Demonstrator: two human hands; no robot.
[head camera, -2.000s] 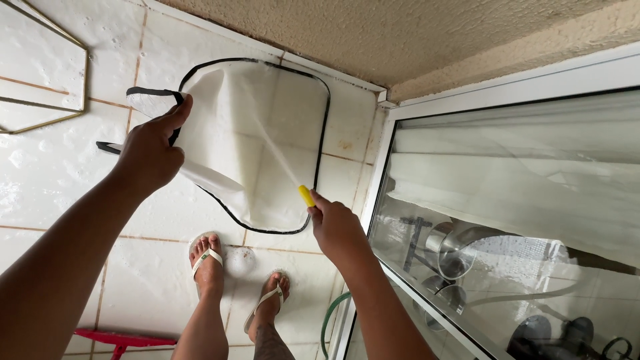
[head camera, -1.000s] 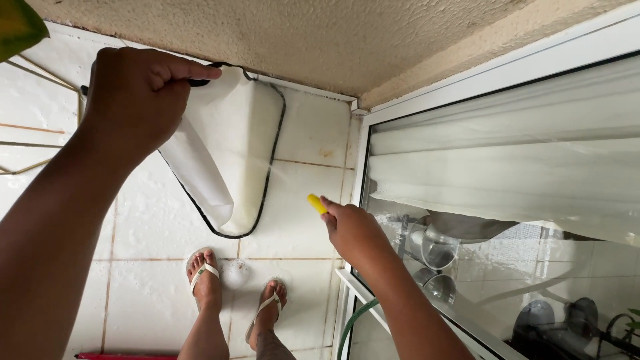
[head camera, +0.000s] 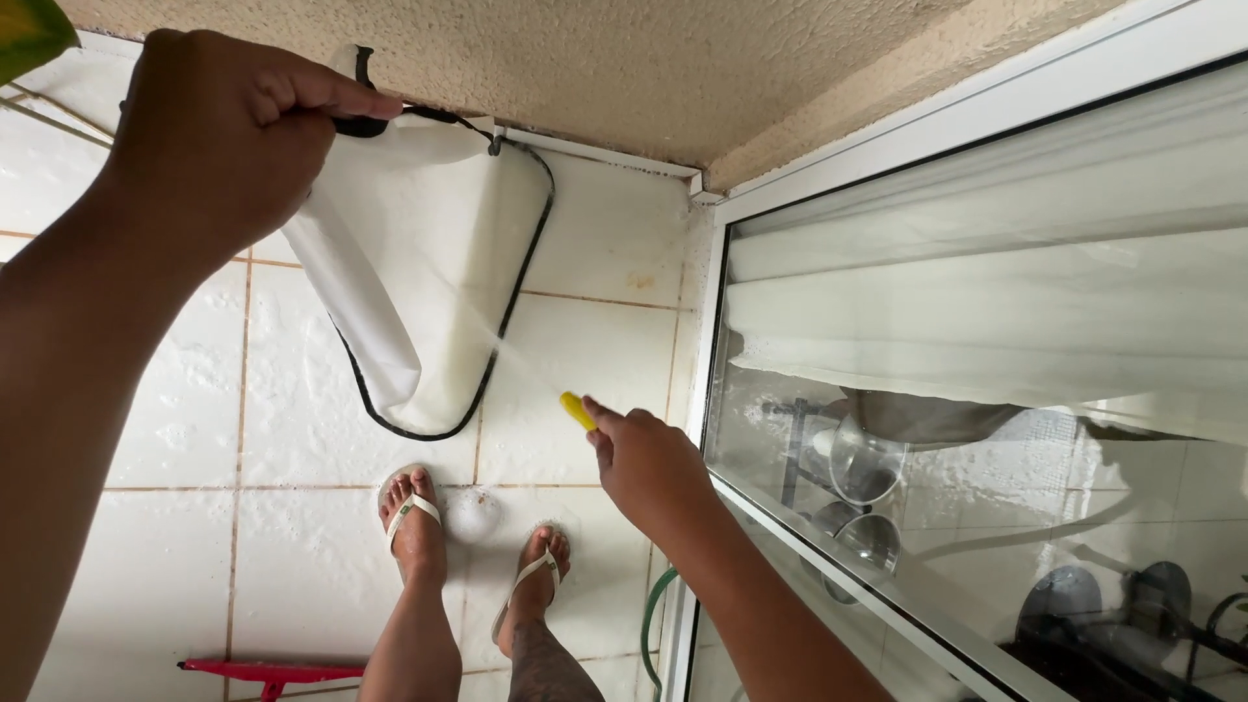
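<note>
My left hand (head camera: 229, 136) grips the black-trimmed edge of a translucent white plastic or fabric cover (head camera: 419, 263), holding it up near the wall. The cover has black piping along its rim and one side folds inward. My right hand (head camera: 653, 468) is closed around a yellow hose nozzle (head camera: 577, 410), to the right of the cover and below it in view. A thin jet of water runs from the nozzle onto the cover. Most of the nozzle's grip is hidden in my fingers.
Wet, sudsy white floor tiles (head camera: 166, 546) lie underfoot, around feet in flip-flops (head camera: 414, 517). A red squeegee (head camera: 273, 670) lies at the lower left. A green hose (head camera: 651, 624) runs beside the white-framed glass door (head camera: 936, 341). A textured beige wall (head camera: 546, 58) borders the floor; a leaf (head camera: 34, 37) shows upper left.
My left hand has moved up toward the wall, lifting and tilting the cover, which lay broader and flatter two seconds ago. My right hand still holds the spraying nozzle.
</note>
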